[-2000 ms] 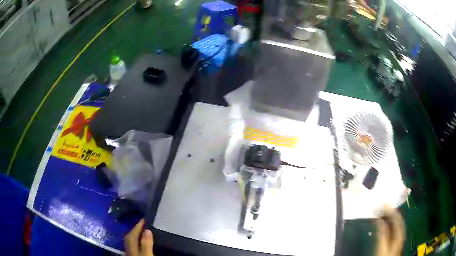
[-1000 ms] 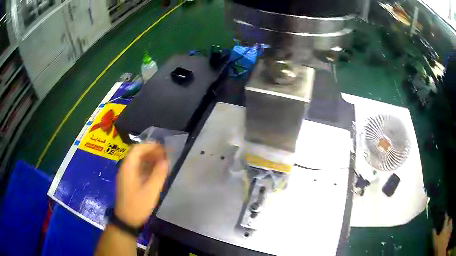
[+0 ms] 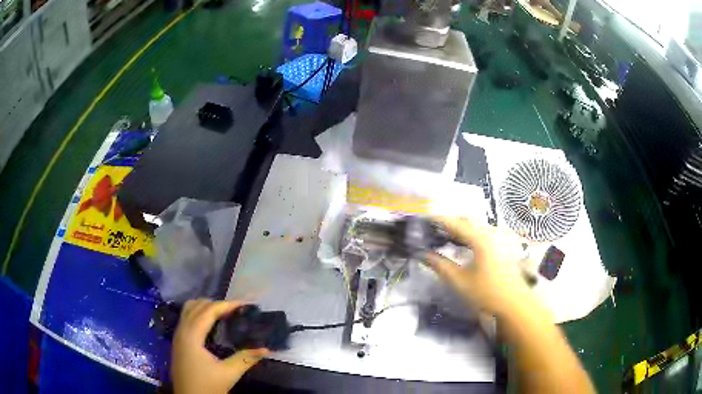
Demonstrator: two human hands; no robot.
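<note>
My left hand (image 3: 202, 346) holds a black adapter housing (image 3: 258, 327) over the front left of the pale base plate (image 3: 269, 269); its black cord runs right across the plate. My right hand (image 3: 469, 265) has its fingers on another black housing (image 3: 416, 235) at the welding fixture (image 3: 366, 238); this housing is blurred. The grey metal horn (image 3: 412, 108) hangs above and behind the fixture, apart from it. Whitish film surrounds the fixture, and a slotted bar (image 3: 368, 304) lies in front of it.
A desk fan (image 3: 540, 202) and a small black rectangular object (image 3: 551, 262) lie at the right. A crumpled clear bag (image 3: 185, 254) and a black box (image 3: 192, 154) are at the left, on the blue-covered table (image 3: 92, 308). A striped bar (image 3: 670, 362) shows at the lower right.
The horn stands higher than one second ago. My left hand has lowered and now holds a housing with a cord. My right hand has come in from the right edge to the fixture.
</note>
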